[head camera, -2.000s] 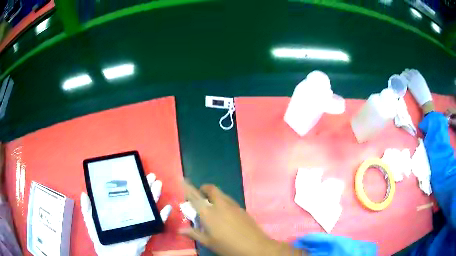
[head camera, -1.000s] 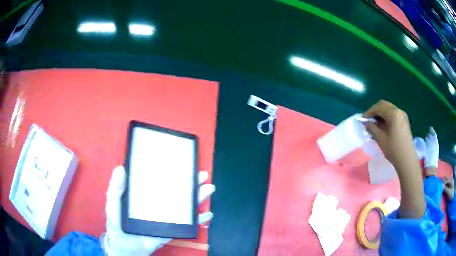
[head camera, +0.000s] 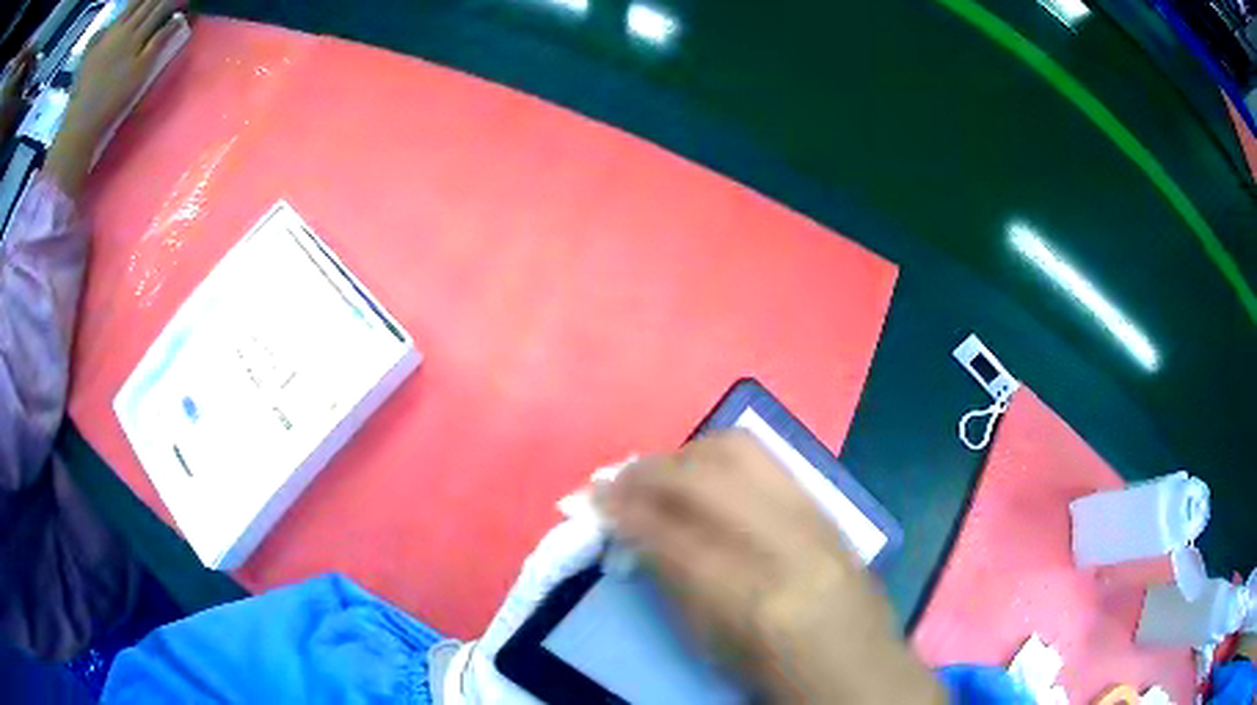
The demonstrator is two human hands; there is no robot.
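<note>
A black-bezelled tablet [head camera: 820,485] lies tilted at the bottom centre, its pale screen partly covered. My left hand [head camera: 510,620], in a white glove, holds the tablet from its left side; most of its fingers are hidden. My bare right hand [head camera: 744,544] is blurred and lies across the middle of the screen, fingertips near the tablet's left edge. Something whitish shows by those fingertips; whether it is a wipe or the glove I cannot tell. A white retail box [head camera: 262,386] with faint print lies on the left red-orange mat [head camera: 579,262].
Two translucent bottles [head camera: 1130,523] stand at the right, with white wipes [head camera: 1037,668] and a cut-off yellow tape roll [head camera: 1119,696] below. A small corded gadget [head camera: 984,365] lies between the mats. Another person's hand [head camera: 117,76] and lilac sleeve [head camera: 42,331] are at the left.
The view has swung left, so the bottles sit farther right. My right hand has left the bottle and come over the tablet. The tablet is lower and tilted.
</note>
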